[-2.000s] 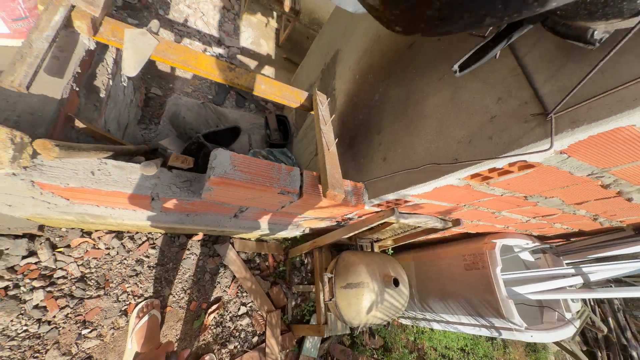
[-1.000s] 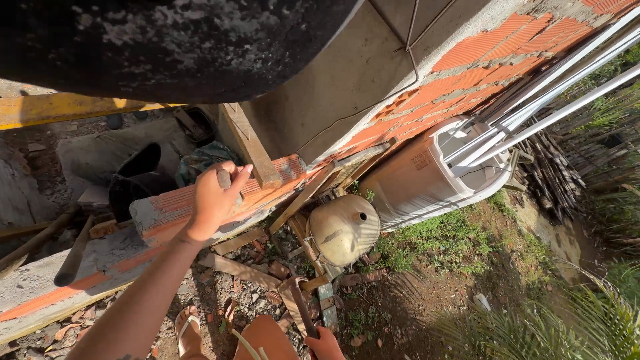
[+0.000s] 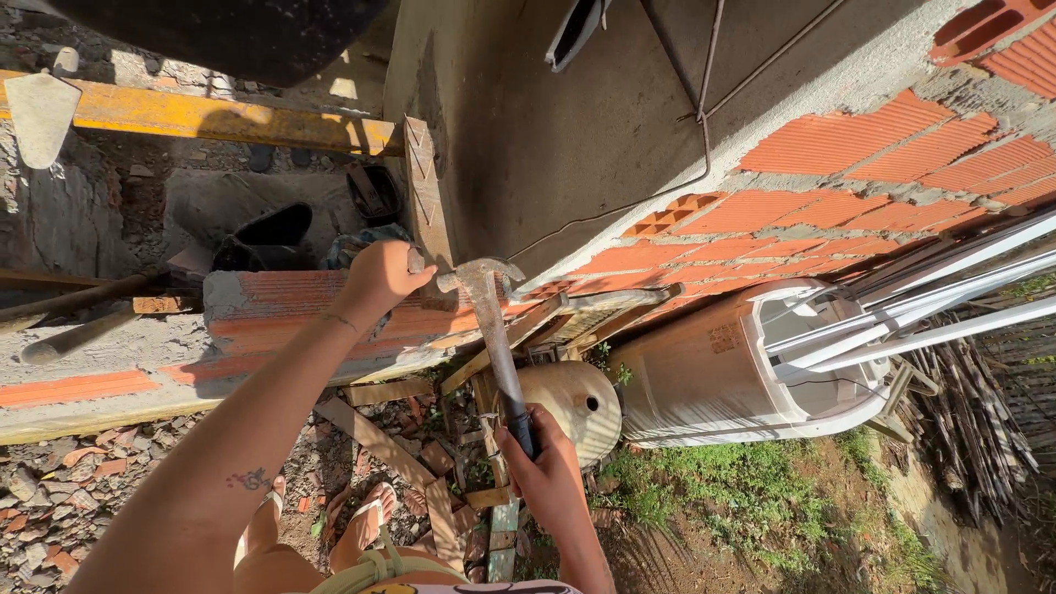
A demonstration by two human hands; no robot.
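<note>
My right hand (image 3: 544,462) grips the dark handle of a worn claw hammer (image 3: 495,330), whose head is just right of my left fist. My left hand (image 3: 384,276) is closed around a short grey tool, mostly hidden; its blunt end shows near the thumb and a dark part shows below the fist. That fist is over the ridged orange hollow brick (image 3: 272,318) on the low wall, beside an upright wooden board (image 3: 429,198). Whether the hammer touches the tool cannot be told.
A yellow beam (image 3: 231,120) crosses at upper left, with a mason's trowel (image 3: 41,115) on it. A rounded beige tank (image 3: 577,404) and a large white tub (image 3: 709,371) holding white bars stand at right. Rubble and loose boards (image 3: 379,441) lie around my sandalled feet.
The hammer, partly seen at the bottom edge one second ago, is now raised beside my left fist. Two seconds ago neither hand was in view. The view has shifted.
</note>
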